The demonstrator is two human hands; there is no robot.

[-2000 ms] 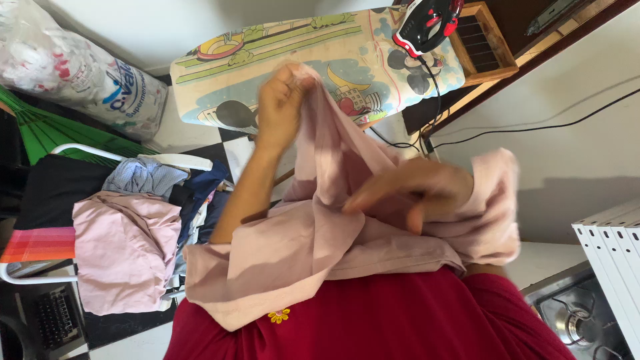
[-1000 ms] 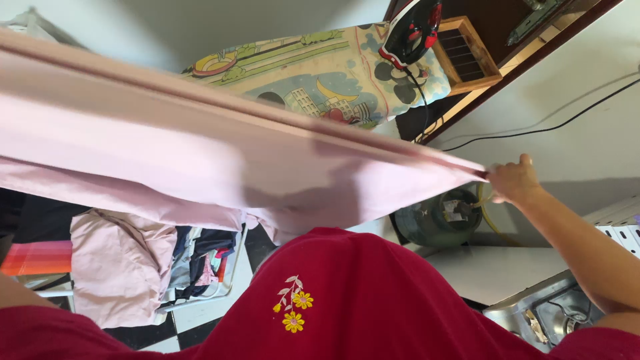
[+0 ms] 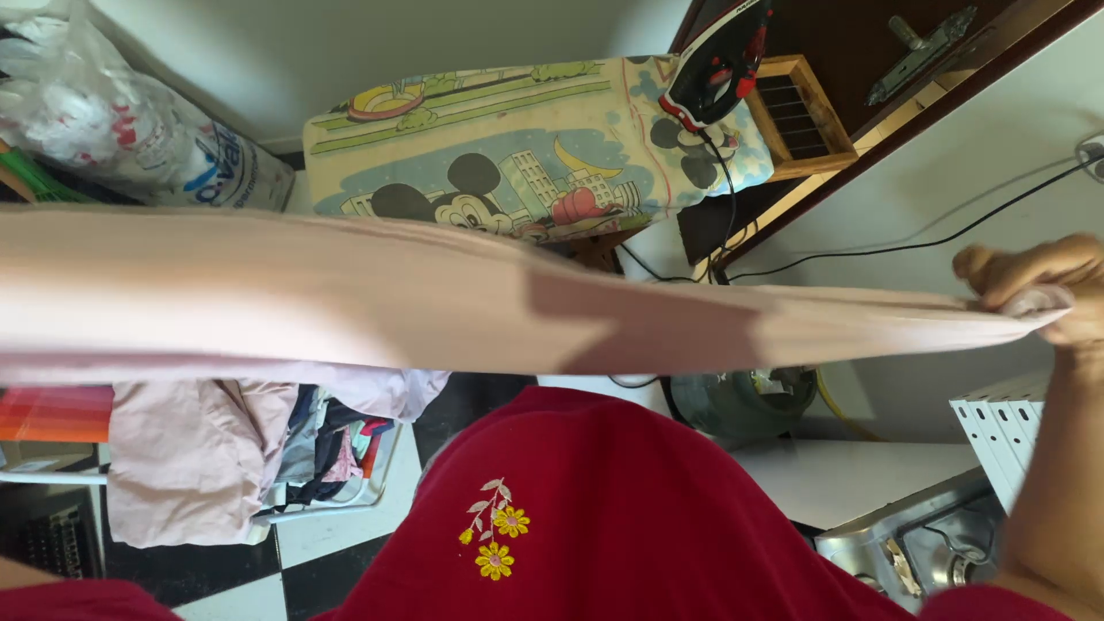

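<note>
A long light pink cloth (image 3: pixel 414 297) is stretched almost level across the view, above my red shirt. My right hand (image 3: pixel 1044 285) grips a bunched end of it at the right edge. The cloth runs out of view at the left; my left hand is outside the frame, with only a bit of forearm and sleeve showing at the lower left. Beyond the cloth lies an ironing board (image 3: pixel 552 147) with a cartoon-print cover, partly hidden by it. A black and red clothes iron (image 3: pixel 720 69) rests at the board's right end.
Folded pink fabric (image 3: pixel 194 457) and other clothes lie on a white-framed rack (image 3: pixel 384 483) at lower left. Filled plastic bags (image 3: pixel 129 112) stand at upper left. A black cord (image 3: pixel 914 246) runs to the wall. A gas cylinder (image 3: pixel 742 401) and a metal stove (image 3: pixel 923 543) are at lower right.
The pink cloth, bunched about my hands two seconds ago, is now pulled out lengthwise. My left hand has left the view. Since one second ago, the cloth's slant has flattened to nearly level.
</note>
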